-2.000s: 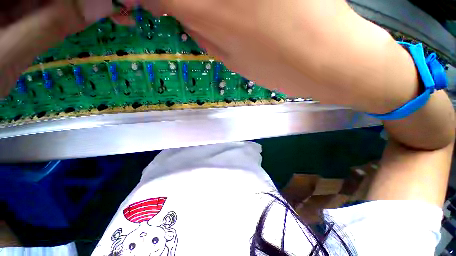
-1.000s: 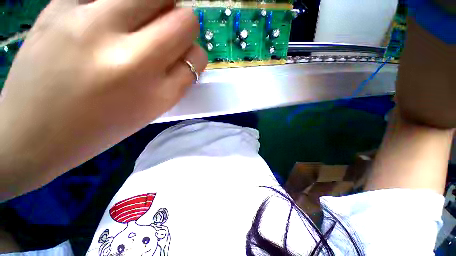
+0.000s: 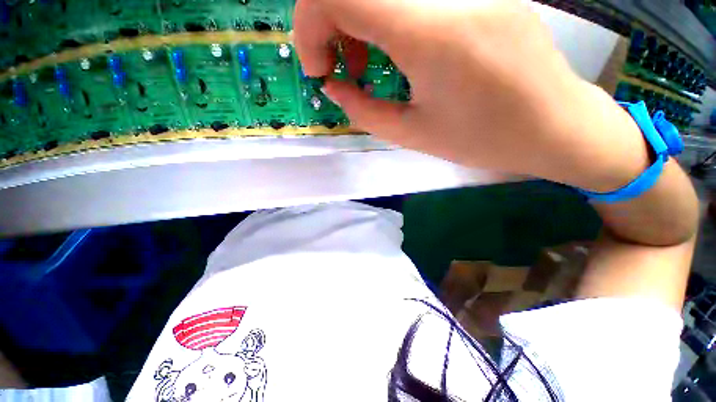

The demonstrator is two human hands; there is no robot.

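Observation:
A green PCB panel [image 3: 149, 86] with two rows of small circuits and tan strips lies along the rail. Narrow blue components [image 3: 244, 63] and round silvery capacitor tops [image 3: 217, 50] stand on it. My right hand [image 3: 471, 94] reaches over the panel's right part, palm side down. Its thumb and index fingertips pinch a small dark component [image 3: 314, 82] just above the board, next to a silvery capacitor [image 3: 316, 102]. The fingers hide the circuits behind them. My left hand is out of view.
A wide silver metal rail [image 3: 204, 179] runs between the panel and my body. A blue strap [image 3: 650, 157] circles my right wrist. More boards with dark parts [image 3: 663, 67] stand at upper right. Cardboard boxes [image 3: 502, 283] and a blue stool or crate [image 3: 110, 290] are below.
My left hand has left the picture. My right hand has come from the right edge in over the panel, fingertips at the board. More of the panel's left part shows.

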